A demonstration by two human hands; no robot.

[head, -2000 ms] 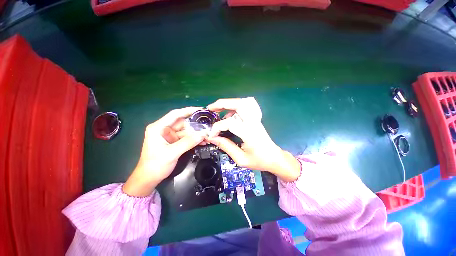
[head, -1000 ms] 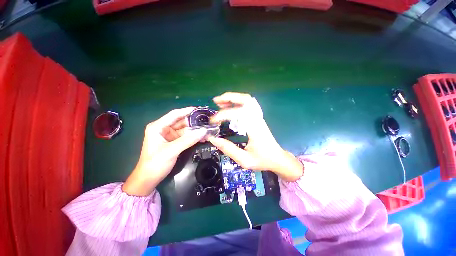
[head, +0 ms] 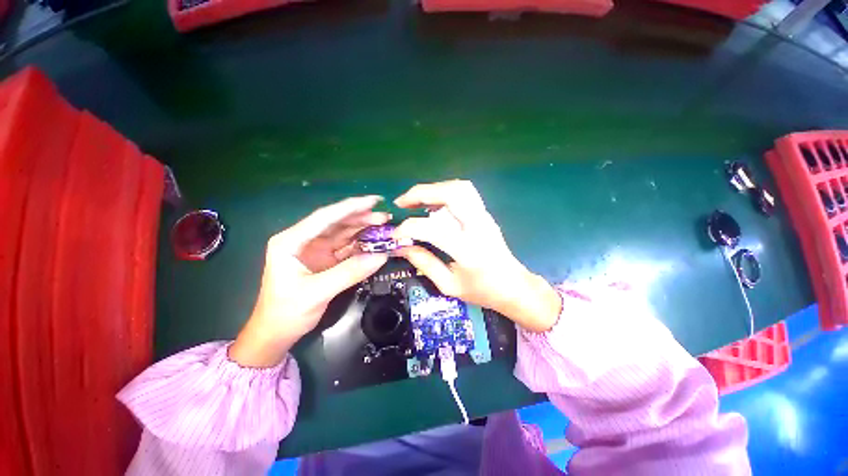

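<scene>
A small round module (head: 377, 239) with a purple sheen is between the fingertips of both hands, tilted and seen nearly edge-on. My left hand (head: 311, 265) holds its left side. My right hand (head: 456, 244) holds its right side. The fingers hide part of it. Below the hands lies a black fixture plate (head: 349, 346) with white lettering and a round black socket (head: 383, 319). A blue circuit board (head: 442, 327) is on the plate, right of the socket. A white cable (head: 451, 374) is plugged into the board's near edge.
Stacked red trays (head: 79, 279) stand at the left, with a dark reddish disc (head: 197, 233) beside them. At the right are a corded black disc (head: 723, 229), a dark ring (head: 747, 269), small dark parts (head: 751, 188) and a red pocketed tray (head: 818, 218). More red trays line the far edge.
The round module has turned from face-up to nearly edge-on. My right fingers have closed in on its right side. The fixture and board have not moved.
</scene>
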